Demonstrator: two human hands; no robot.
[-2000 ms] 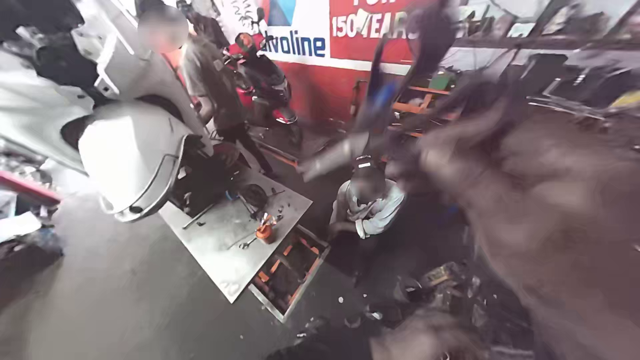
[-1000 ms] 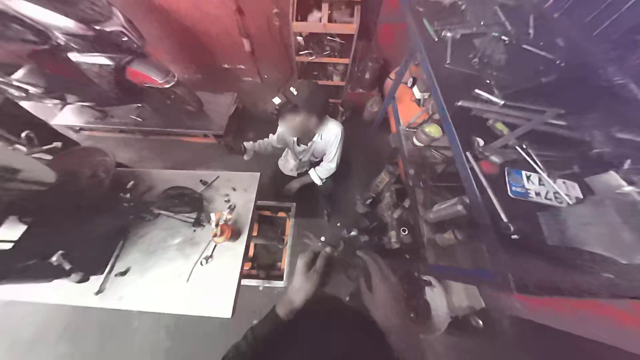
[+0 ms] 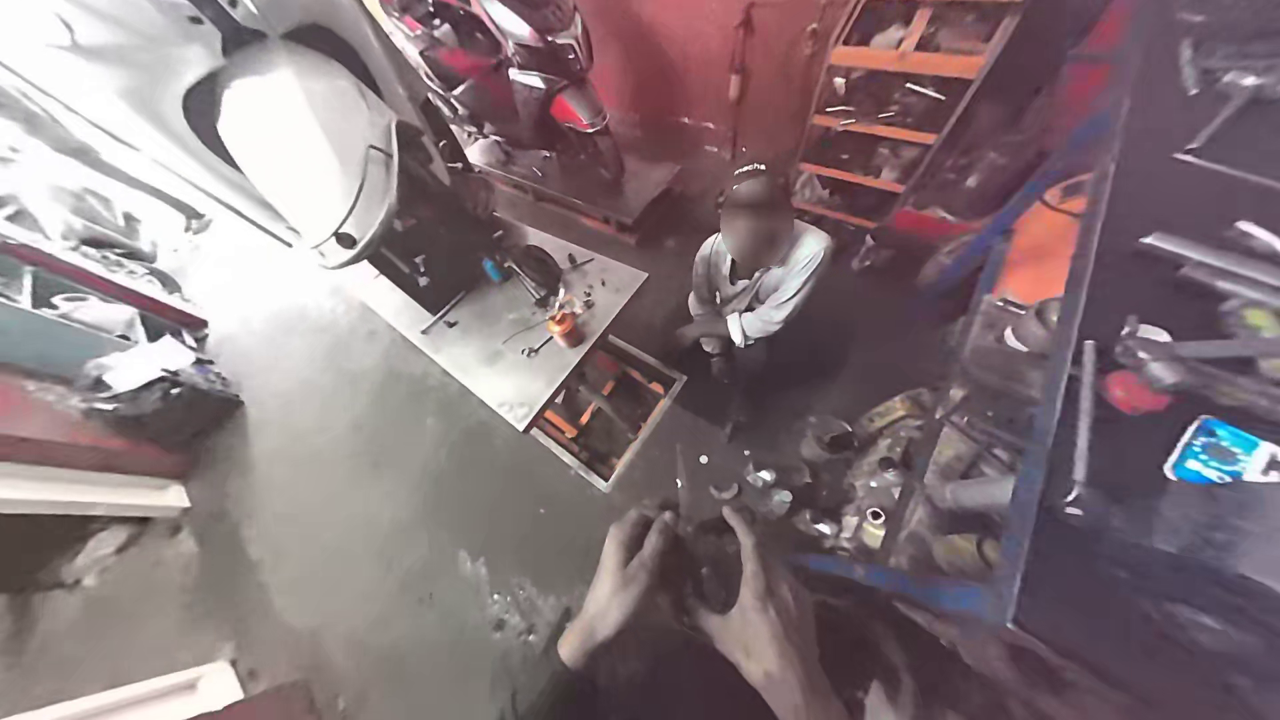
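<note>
Low in the head view, my left hand (image 3: pixel 622 580) and my right hand (image 3: pixel 755 610) are held near each other over the dark floor. Something dark lies between them, too blurred to name; whether the fingers grip it does not show. Beyond the hands, small metal parts (image 3: pixel 768 478) are scattered on the floor. A metal lift table (image 3: pixel 450 350) stands ahead to the left, bearing an orange container (image 3: pixel 563 328), a wrench (image 3: pixel 537 347) and a scooter with a white front fender (image 3: pixel 300 140).
A person (image 3: pixel 760 265) in a cap squats beyond my hands. On the right stands a blue-framed workbench (image 3: pixel 1065 370) with wrenches on it. An open metal frame (image 3: pixel 610 410) adjoins the lift table. Behind are a red scooter (image 3: pixel 560 90) and an orange shelf rack (image 3: pixel 890 125).
The head view has swung widely. The large blurred hand and arm at the right two seconds ago are gone from there; both hands are now low in front. The squatting person's arms have drawn in.
</note>
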